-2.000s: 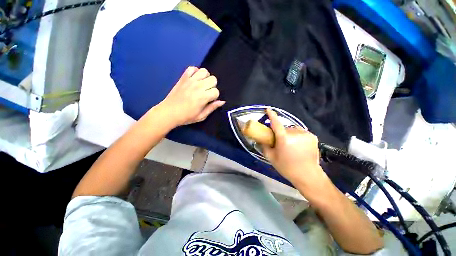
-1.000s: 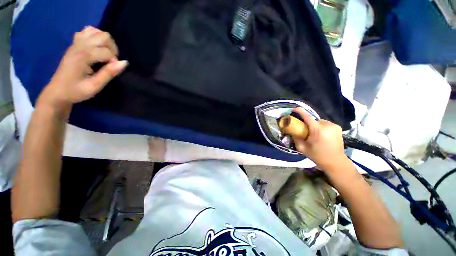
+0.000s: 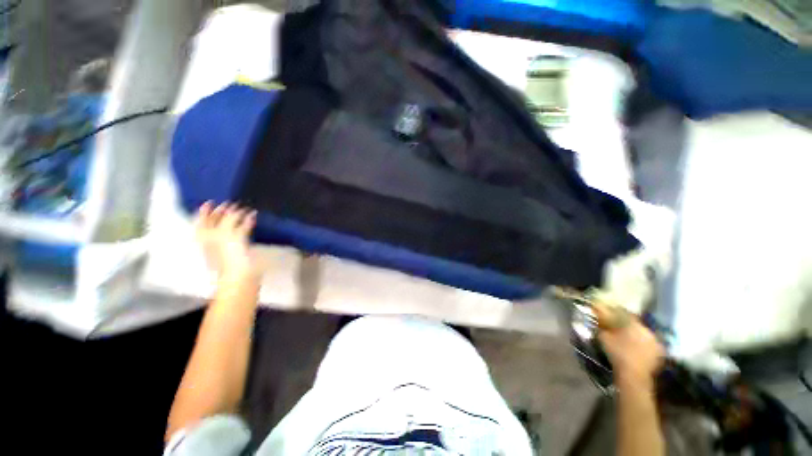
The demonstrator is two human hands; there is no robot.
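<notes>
A black garment point(image 3: 383, 169) with a small label lies over the royal-blue padded form point(image 3: 218, 142), which shows at the left end and along the near edge. My left hand point(image 3: 227, 233) is at the form's near left corner, fingertips at the garment's edge; blur hides whether it pinches cloth. My right hand point(image 3: 630, 346) grips the handle of the steam iron point(image 3: 589, 337) at the right, off the garment and beyond the table's near edge. The iron is tilted and blurred.
A bright blue bar point(image 3: 552, 16) and a second blue pad point(image 3: 730, 62) stand behind. A metal-framed fitting point(image 3: 548, 89) is set in the white table. A white side table point(image 3: 739, 240) stands at the right. Dark hoses point(image 3: 730, 392) hang at the lower right.
The iron in my right hand has moved off the garment, right and towards me. My left hand has moved down to the form's near left edge. The view has shifted.
</notes>
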